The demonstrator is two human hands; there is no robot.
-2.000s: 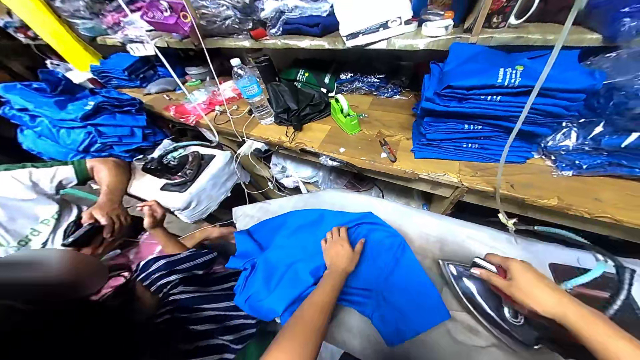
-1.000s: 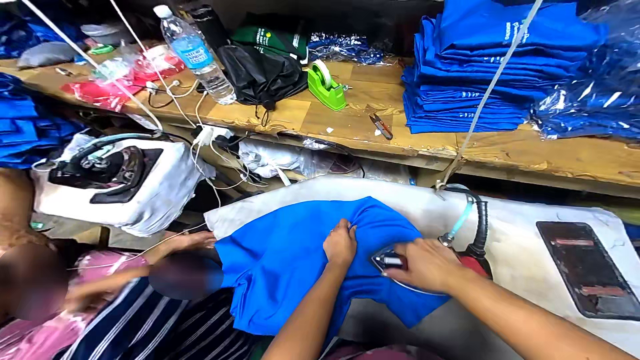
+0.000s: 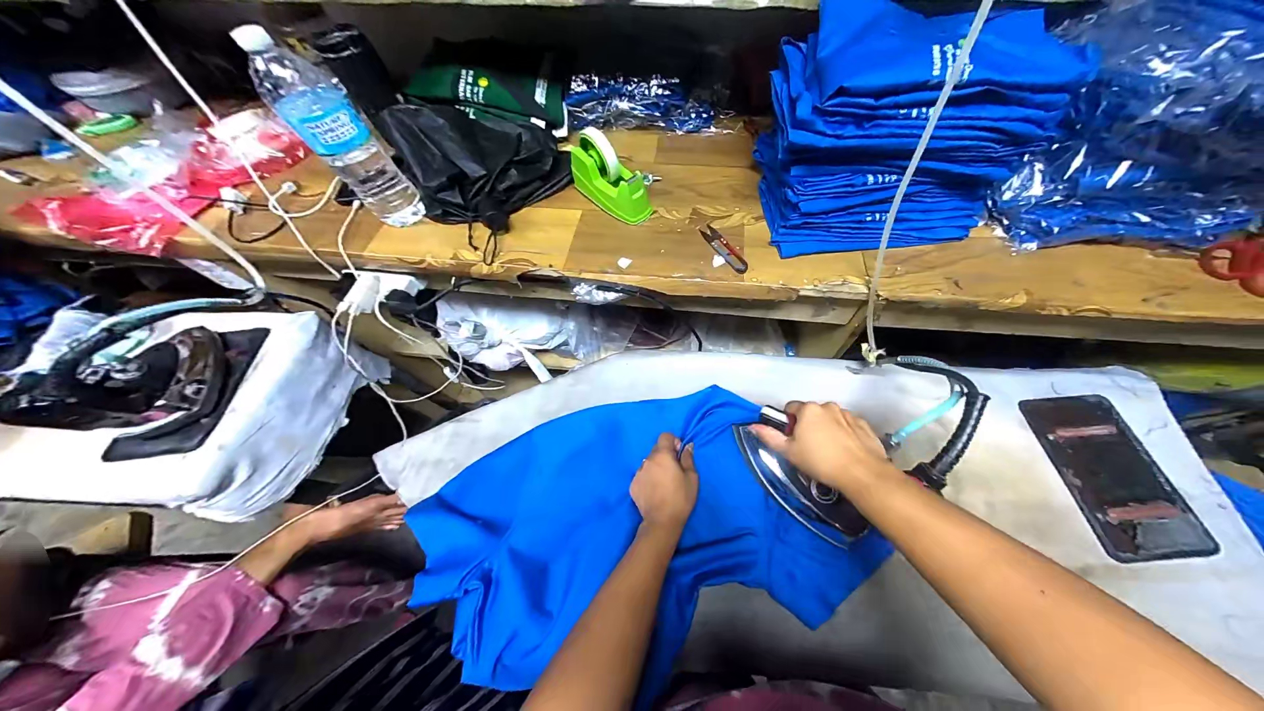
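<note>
A blue fabric garment lies spread over the pale padded ironing board. My left hand pinches a fold of it between thumb and fingers near the middle. In my right hand is the handle of a steam iron, whose metal soleplate rests on the right part of the garment, a short way from my left hand. A black hose and a light-blue tube run from the iron's rear. On the board at the right lies a dark iron rest pad.
Behind the board, a wooden shelf holds folded blue garments, a green tape dispenser, thread snips and a water bottle. Another iron stands on a board at left. Another person's hand is near the garment's left edge.
Two seconds ago the iron stood right of the garment and my left hand lay flat on the cloth. Now the iron is on the garment, and my left hand grips a fold.
</note>
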